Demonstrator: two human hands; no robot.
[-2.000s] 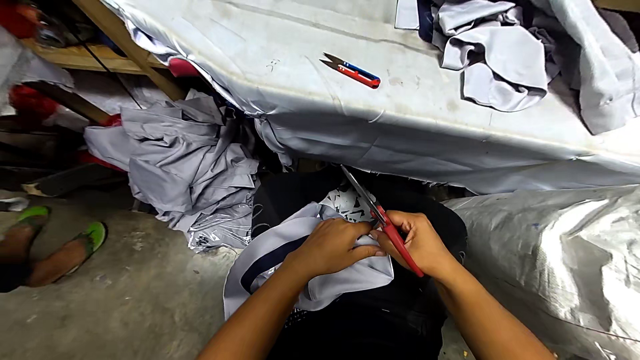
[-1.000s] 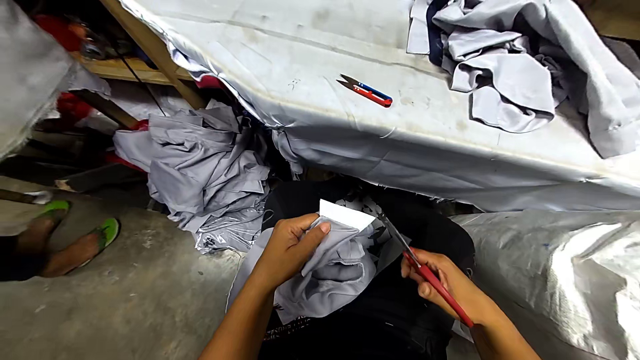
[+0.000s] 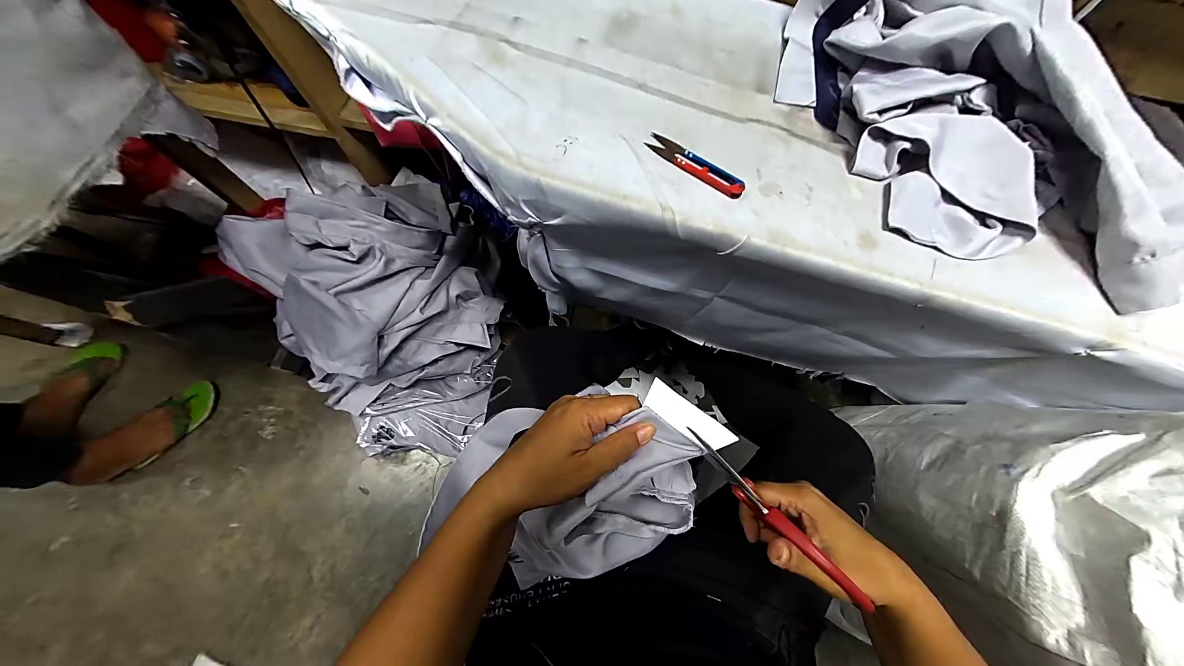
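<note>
My left hand [image 3: 578, 449] pinches a grey fabric piece [image 3: 592, 527] and a stiff white piece [image 3: 683, 416] at its edge, above my dark-clothed lap. Red-handled scissors [image 3: 800, 546] are in my right hand [image 3: 814, 536], their blades pointing up and left. The blade tip lies at the white piece's lower right part; whether it cuts in cannot be told. The rest of the grey fabric hangs bunched below my left hand. Thread snips [image 3: 698, 166] in blue and red lie on the cloth-covered table.
The white-covered table [image 3: 573, 120] stands ahead, with crumpled grey garments [image 3: 962, 157] at its right. More grey fabric [image 3: 370, 287] is heaped on the floor at left. A large silvery sack [image 3: 1008, 499] is at right. Another person's feet in green sandals [image 3: 190, 407] stand at far left.
Two seconds ago both hands were close together over the fabric. Since then they have moved apart, and the white piece has come into view in my left hand.
</note>
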